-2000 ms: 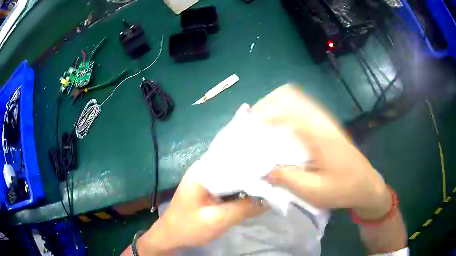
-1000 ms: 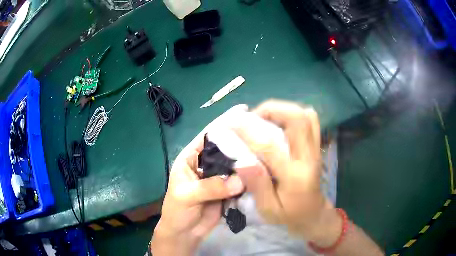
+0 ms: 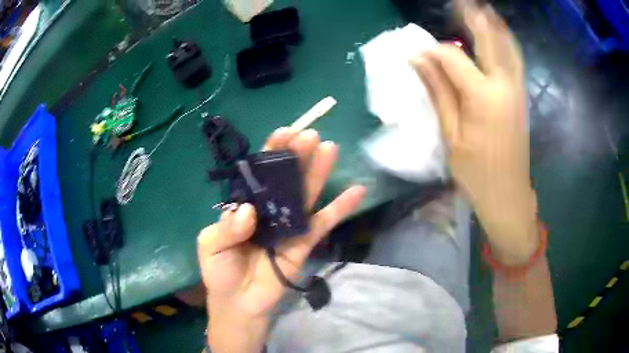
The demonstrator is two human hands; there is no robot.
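Observation:
My left hand (image 3: pixel 255 255) holds a black power adapter (image 3: pixel 279 196) above the lap, its plug pins pointing left; a black cable with a round lump hangs below it. My right hand (image 3: pixel 483 117) is blurred, over the right part of the bench. A white cleaning cloth (image 3: pixel 403 96) is at its fingers, the thumb side touching it; the grip is partly hidden. A pale craft knife (image 3: pixel 317 112) lies on the bench behind the left fingertips, its blade hidden.
Two black adapter cases (image 3: pixel 265 65), another adapter (image 3: pixel 188 63), a coiled cable (image 3: pixel 226 138), a green circuit board (image 3: pixel 116 118), side cutters (image 3: pixel 148 131) and solder wire (image 3: pixel 133 176) lie on the green bench. A blue bin (image 3: pixel 61 227) stands left. A dark soldering station is at upper right.
My right hand and the cloth have moved away from the adapter, up and to the right. My left hand has opened its fingers more, showing the adapter's flat face.

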